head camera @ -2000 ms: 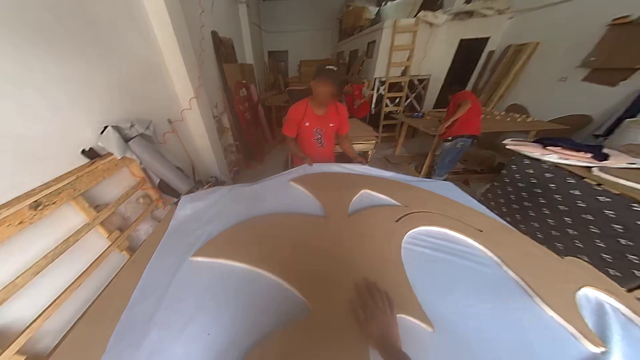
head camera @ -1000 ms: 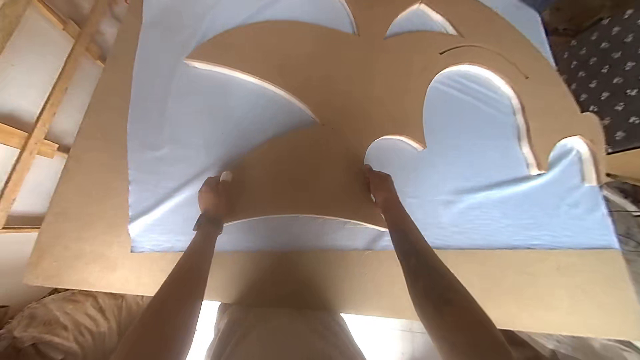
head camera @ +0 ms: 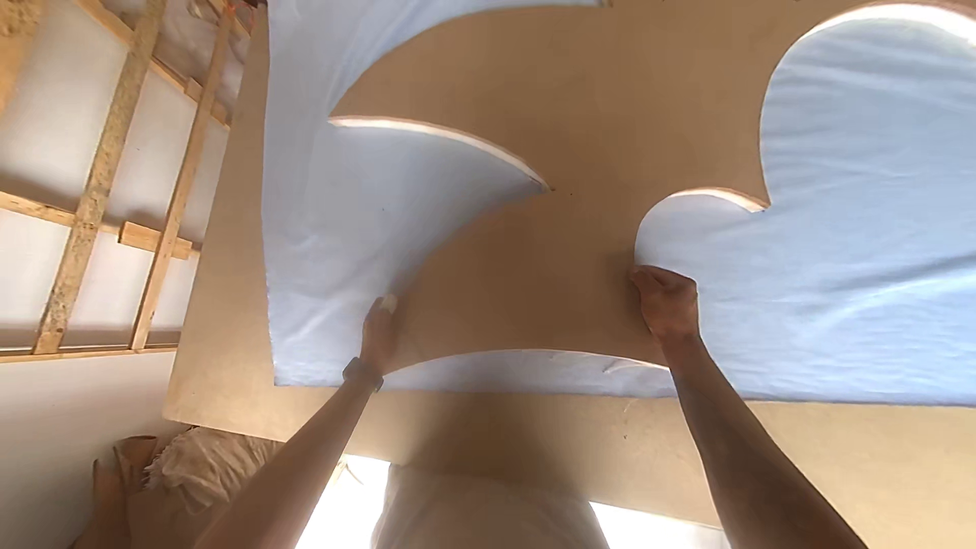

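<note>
A large brown board with curved cut edges (head camera: 526,282), likely fibreboard with a pale layer at its edge, lies on light blue fabric (head camera: 343,229). My left hand (head camera: 379,333), with a dark band at the wrist, grips the left edge of the board's lower lobe. On the opposite edge of that lobe my right hand (head camera: 666,299) is closed, its fingertips on the rim. Under the fabric, a brown board tabletop (head camera: 534,427) shows along the near and left sides. The undersides of the fingers are hidden.
A wooden slat frame (head camera: 114,168) stands against the tabletop's left side. Below the near left corner lies crumpled brown cloth (head camera: 213,465). My clothed body is close to the near table edge.
The view has turned down since the oldest frame, where one hand lay flat on the board. Both hands hold the lobe's edges in the middle frame and now.
</note>
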